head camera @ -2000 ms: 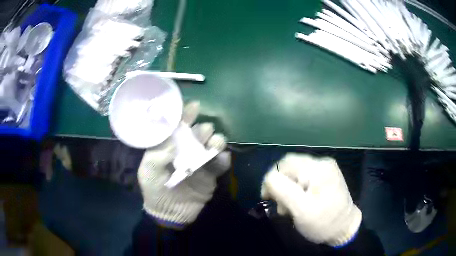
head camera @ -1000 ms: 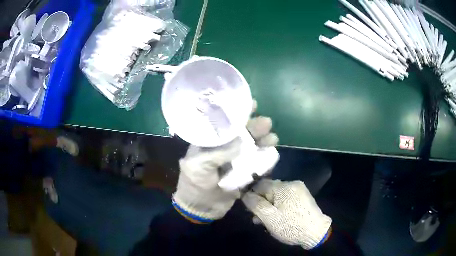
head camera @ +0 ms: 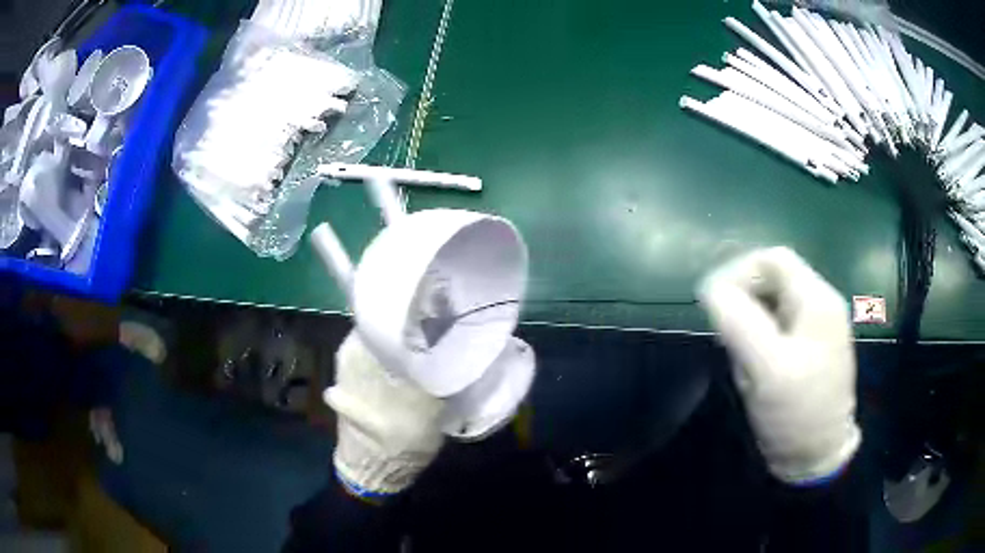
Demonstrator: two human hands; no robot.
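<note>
My gloved left hand [head camera: 383, 421] holds a glossy white housing [head camera: 486, 259] over the bench's front edge, its wide cup facing right. Two white sticks [head camera: 333, 257] point up and left from behind the cup. A thin black cable [head camera: 481, 311] comes out of the cup and runs right to my gloved right hand [head camera: 769, 308], whose fingers are closed around its end; the exact pinch is blurred. A loose white antenna [head camera: 416, 176] lies on the bench behind the housing.
A blue bin [head camera: 124, 216] of white housings is far left. A clear bag [head camera: 270, 140] of white sticks lies beside it. Fanned wired antennas [head camera: 832, 97] lie at right, their black cables [head camera: 916, 259] hanging over the edge near a small label [head camera: 868, 310].
My left hand has turned the housing, so its cup faces right and the sticks show. My right hand has moved from the housing's small end up and right, drawing the cable out.
</note>
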